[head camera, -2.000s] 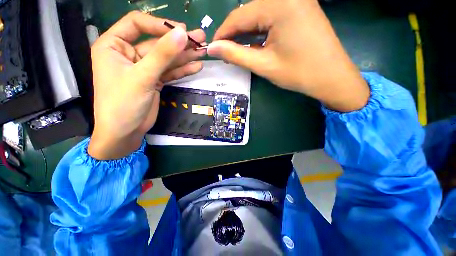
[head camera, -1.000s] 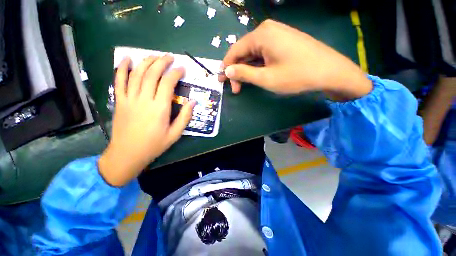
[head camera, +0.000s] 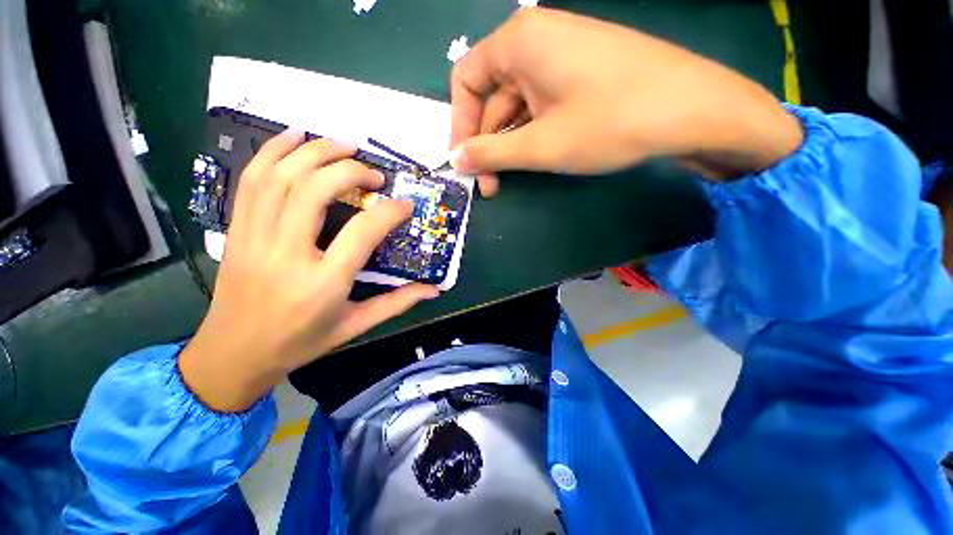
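The open phone body (head camera: 228, 188) lies black and face up on a white foam tray (head camera: 303, 92), with its circuit end to the right. The main board (head camera: 423, 222) shows blue, silver and white there. My left hand (head camera: 287, 240) lies over the phone's middle, fingertips on it beside the board and thumb along the near edge, holding it. My right hand (head camera: 554, 115) pinches a thin dark strip (head camera: 395, 155), perhaps a flex part, between thumb and forefinger. The strip slants over the far corner of the board end. Whether it touches the phone I cannot tell.
Dark and white foam trays (head camera: 115, 157) are stacked at the left, with more dark shapes at the far right. Small white pieces (head camera: 458, 48) lie on the green bench (head camera: 585, 219) beyond the phone. Yellow tape (head camera: 788, 52) runs at the right.
My left hand first left the strip and came down on the phone. My right hand has brought the strip down from above the bench to the phone's far corner.
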